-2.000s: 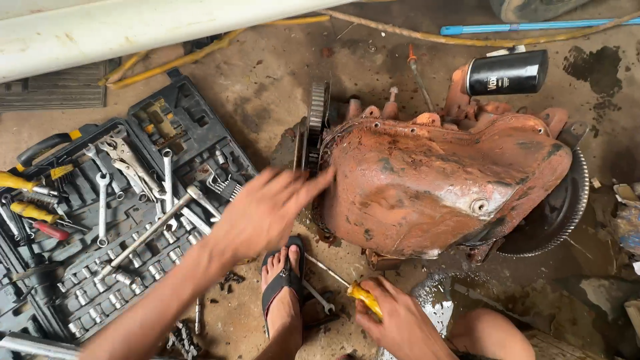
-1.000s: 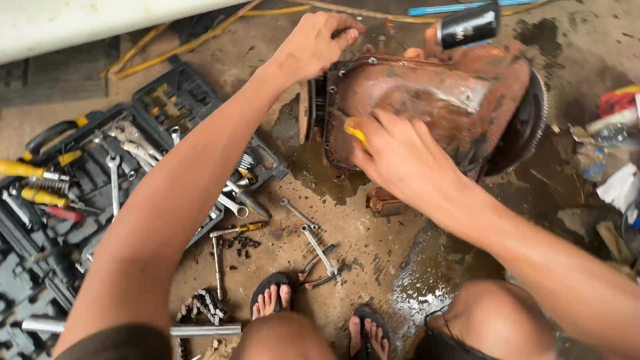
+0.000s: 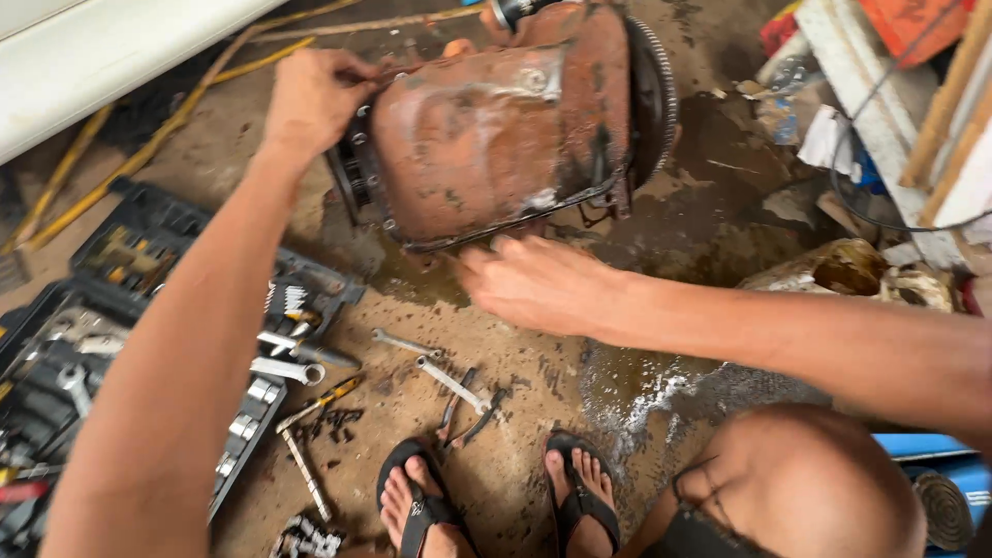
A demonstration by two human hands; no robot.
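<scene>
A rusty, reddish-brown engine block with its oil pan (image 3: 480,139) lies on the wet floor, a toothed flywheel (image 3: 657,101) at its right end. Bolt heads line the pan's left flange. At the flange's upper left corner is my left hand (image 3: 322,93), fingers bent together; whether they pinch something small is hidden. My right hand (image 3: 527,283), blurred, is at the near lower edge of the pan, its fingers curled; what they hold, if anything, cannot be made out.
An open socket set case (image 3: 232,496) with wrenches lies at left. Combination wrenches (image 3: 453,384), pliers (image 3: 473,422), a yellow-handled tool (image 3: 339,390) and scattered bolts (image 3: 337,422) lie near my sandalled feet. Wood and rubbish (image 3: 860,116) are at right; a white panel (image 3: 101,62) overhangs the upper left.
My right hand has moved from over the pan's left part to its near edge. The yellow handle seen in it earlier no longer shows there. My left hand has come down onto the flange corner.
</scene>
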